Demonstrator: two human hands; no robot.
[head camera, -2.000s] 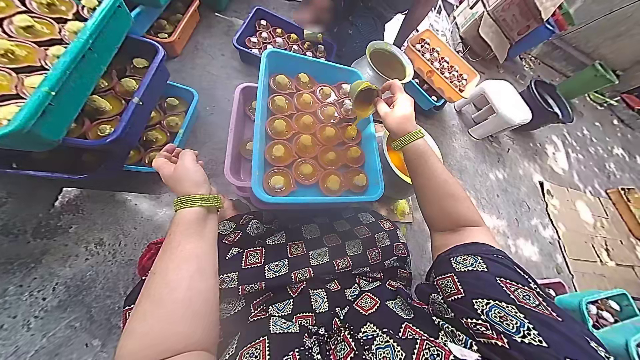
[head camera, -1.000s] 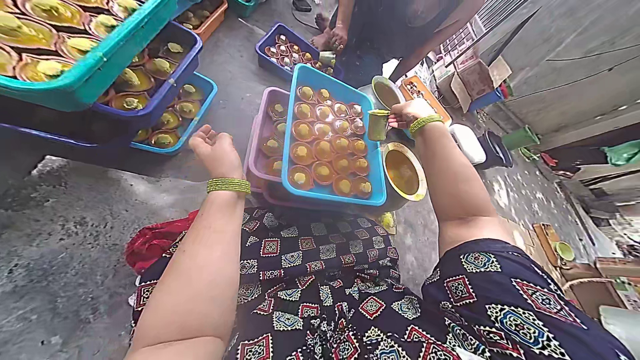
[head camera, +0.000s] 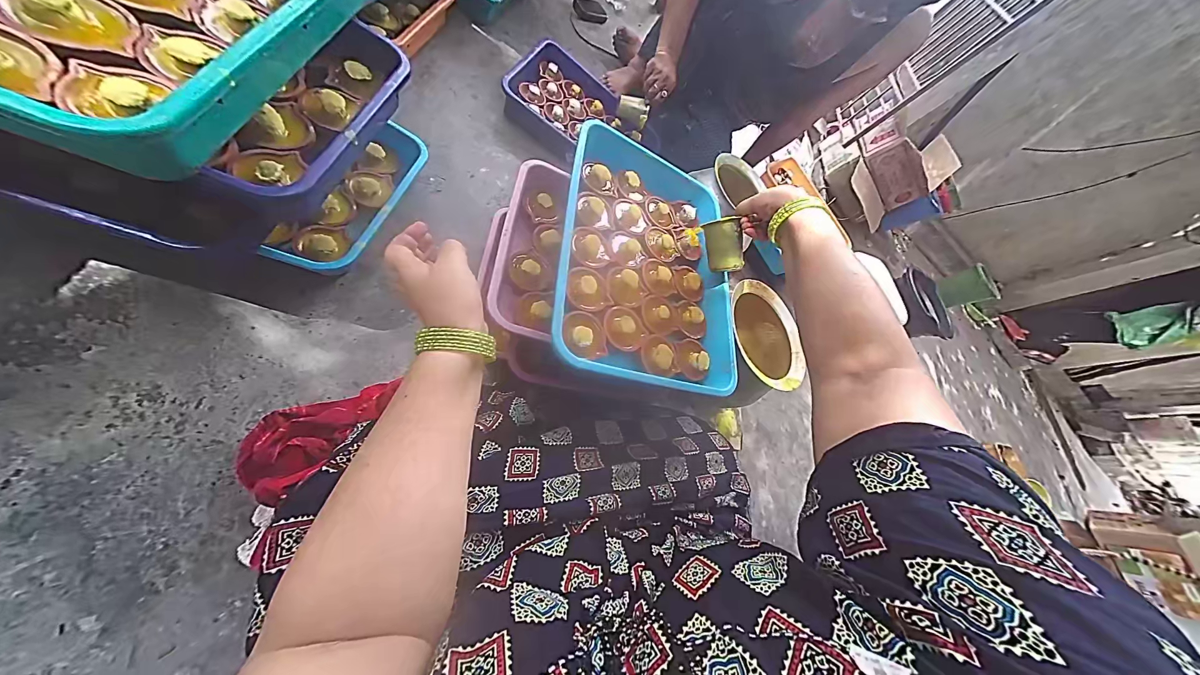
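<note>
My right hand (head camera: 771, 208) grips a small metal cup (head camera: 723, 246), tilted at the right rim of a light-blue plastic tray (head camera: 647, 380). Rows of small clay cups (head camera: 623, 286) fill that tray, each with orange-brown liquid and a pale yellow lump. Some at the upper right look shinier. The blue tray rests on pink trays (head camera: 527, 178) in front of my lap. Close by on the right stands a metal pot (head camera: 767, 335) of brownish liquid. My left hand (head camera: 436, 277) is raised left of the pink trays, fingers loosely curled, holding nothing.
Stacked teal (head camera: 187, 127), purple (head camera: 398, 70) and blue trays (head camera: 375, 230) of filled cups stand at upper left. A person (head camera: 694, 75) sits beyond a purple tray (head camera: 525, 117). Another bowl (head camera: 738, 178) is behind the pot. Cardboard boxes (head camera: 898, 173) stand by the wall.
My right hand and the metal cup were over the tray's upper right two seconds ago; they are now at its right rim. The seated person's hand shows more plainly. The view has turned.
</note>
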